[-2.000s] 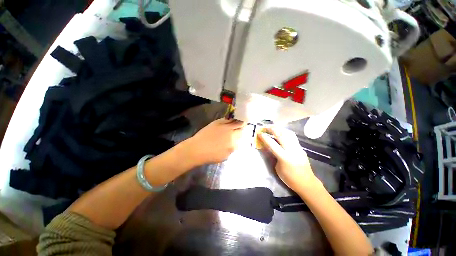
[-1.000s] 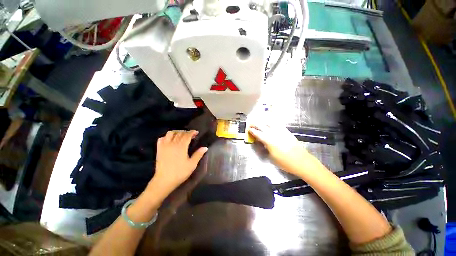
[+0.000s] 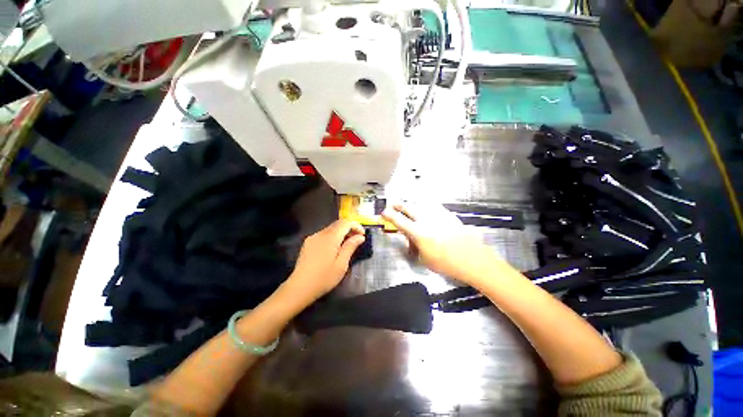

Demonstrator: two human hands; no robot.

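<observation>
My left hand (image 3: 327,256) is just below the yellow guide plate (image 3: 350,208), thumb and fingers pinched on a black fabric piece (image 3: 362,246) that shows beside and under the fingertips. My right hand (image 3: 436,238) has its fingertips at the right end of the yellow plate; what is under them is hidden. A black zipper strip (image 3: 493,217) with a silver line lies on the metal plate and runs behind the right hand. The white machine head (image 3: 342,106) is above the hands; its needle cannot be made out.
A black fabric heap (image 3: 204,236) lies at left, and a heap of black zippers (image 3: 611,220) at right. A joined fabric and zipper piece (image 3: 379,309) lies in front of the hands. A black cable (image 3: 683,354) and blue bin (image 3: 725,383) are at lower right.
The left hand, open over the left side a second ago, has moved right to the yellow plate with a black piece at its fingers. The right hand has stayed at the plate.
</observation>
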